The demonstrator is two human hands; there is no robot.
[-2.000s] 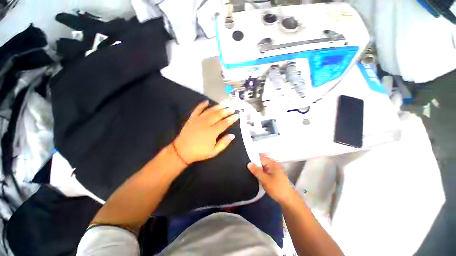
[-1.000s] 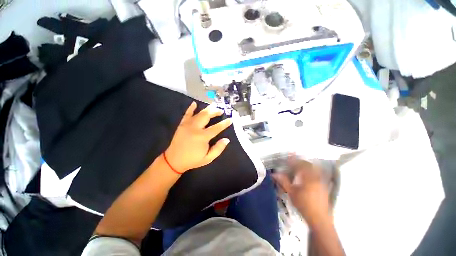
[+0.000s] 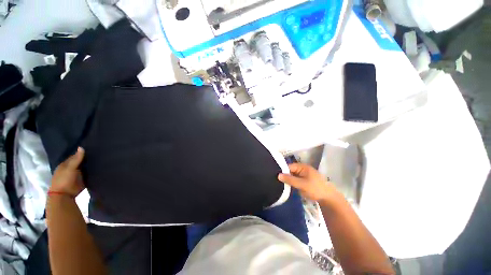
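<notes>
The black panel (image 3: 172, 150) lies on a white panel (image 3: 140, 224) that shows as a narrow border along its right and lower edges. Its upper right edge is at the presser foot area (image 3: 226, 96) of the overlock machine (image 3: 253, 32). My left hand (image 3: 70, 174) is at the panel's left side, thumb up, holding that edge. My right hand (image 3: 304, 180) pinches the white-bordered edge at the right corner. The fingers under the fabric are hidden.
A smartphone (image 3: 360, 92) lies right of the machine. A large white pile (image 3: 425, 177) is at the right. Black fabric pieces (image 3: 81, 53) lie behind left. Crumpled white-and-grey bundles (image 3: 21, 139) are at the far left.
My left hand has moved from near the needle to the panel's left side. My right hand has come back to the right edge. The view has shifted, and the black panel lies more spread out.
</notes>
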